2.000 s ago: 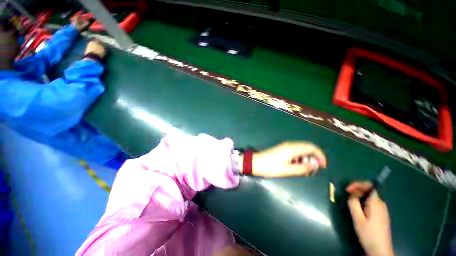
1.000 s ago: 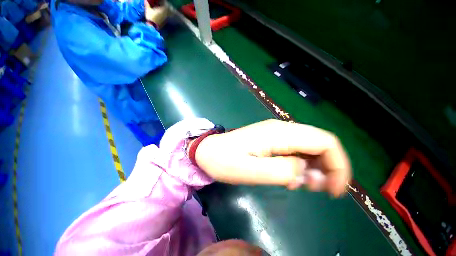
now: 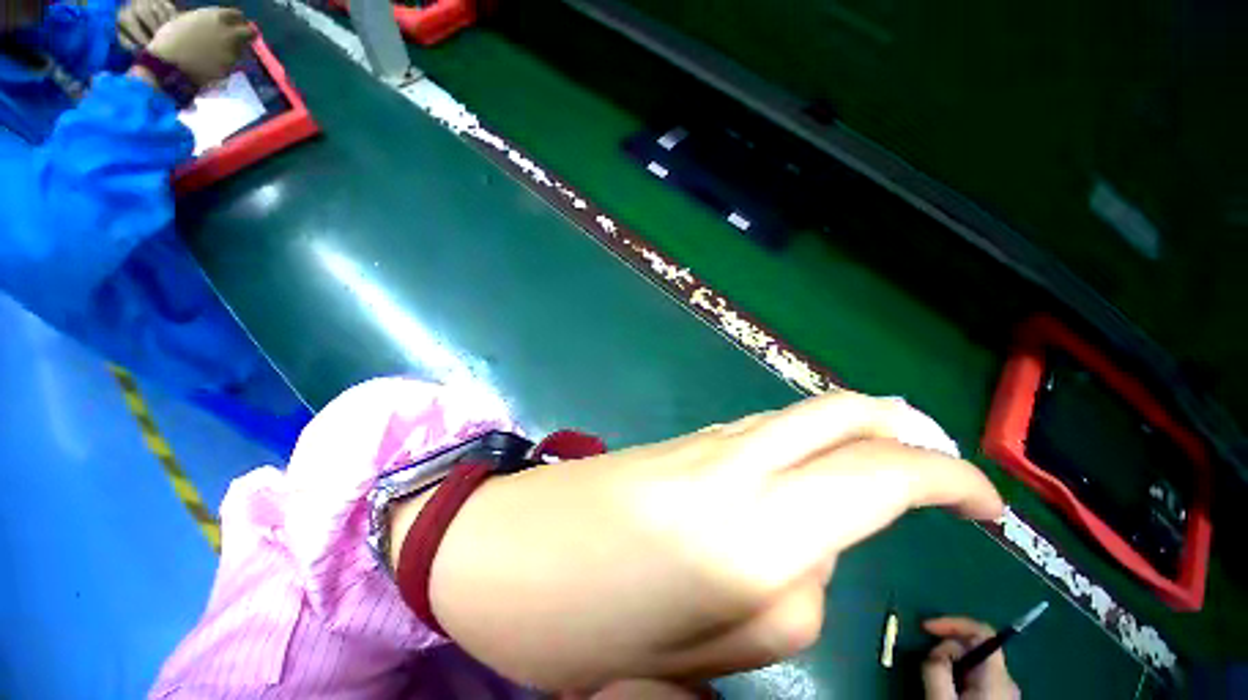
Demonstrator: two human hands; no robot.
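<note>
My left hand (image 3: 684, 547) is large and close in the middle, back of the hand up, a dark watch and dark red strap on its wrist. Its fingers bend loosely to the right, and no object shows in them; the palm side is hidden. My right hand (image 3: 969, 662), cut off by the bottom edge, holds a slim black hand tool (image 3: 999, 643) with a greyish tip pointing up right. A small beige stick (image 3: 890, 639) lies on the glossy dark green bench (image 3: 575, 362), left of my right hand.
An orange-red foam holder (image 3: 1188, 561) with a dark tablet unit (image 3: 1095, 445) lies on the green conveyor (image 3: 862, 308) at the right. A dark flat unit (image 3: 712, 178) lies further up. A blue-sleeved person (image 3: 82, 205) works at another orange-framed unit (image 3: 253, 153) at the upper left.
The view has swung. My left hand appears larger, with its watch now showing. My right hand, out of view a second ago, shows again with the tool. An orange-framed unit now shows before the coworker.
</note>
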